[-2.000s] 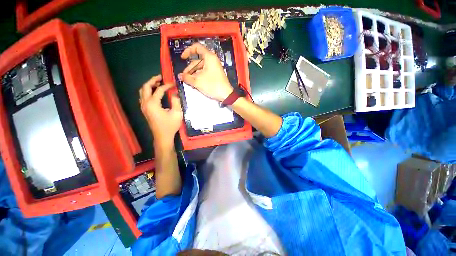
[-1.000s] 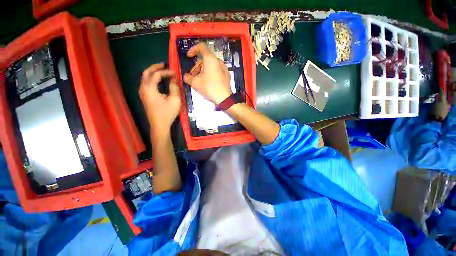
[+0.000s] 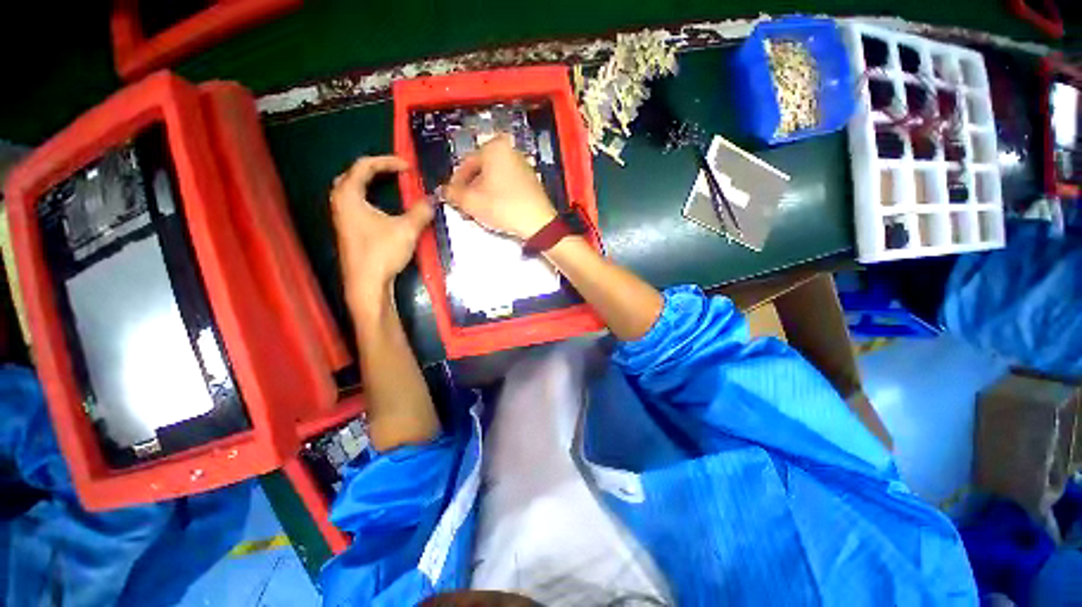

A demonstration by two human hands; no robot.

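Note:
An open tablet [image 3: 487, 275] with a large white block and a circuit board at its far end lies in a red frame [image 3: 530, 333] in front of me. My right hand [image 3: 501, 190] is over the tablet, its thumb and fingertips pinched near the tablet's left edge. My left hand [image 3: 377, 232] is at the frame's left side, thumb and index finger curved in a ring, the tips close to my right fingertips. A tiny part may be between the fingertips; it is too small to tell.
Stacked red frames [image 3: 216, 470] with a tablet stand at left. Beyond the frame's right side are loose cream parts [image 3: 623, 89], an adhesive sheet [image 3: 756, 196] with dark tweezers [image 3: 718, 196], a blue bin [image 3: 759, 113] and a white tray [image 3: 872, 213]. An open carton [image 3: 819, 326] is below the bench edge.
My right fingers have closed together and curled down, and the left thumb has moved in beside them. The view has shifted slightly. Another person's hand at far right is out of view.

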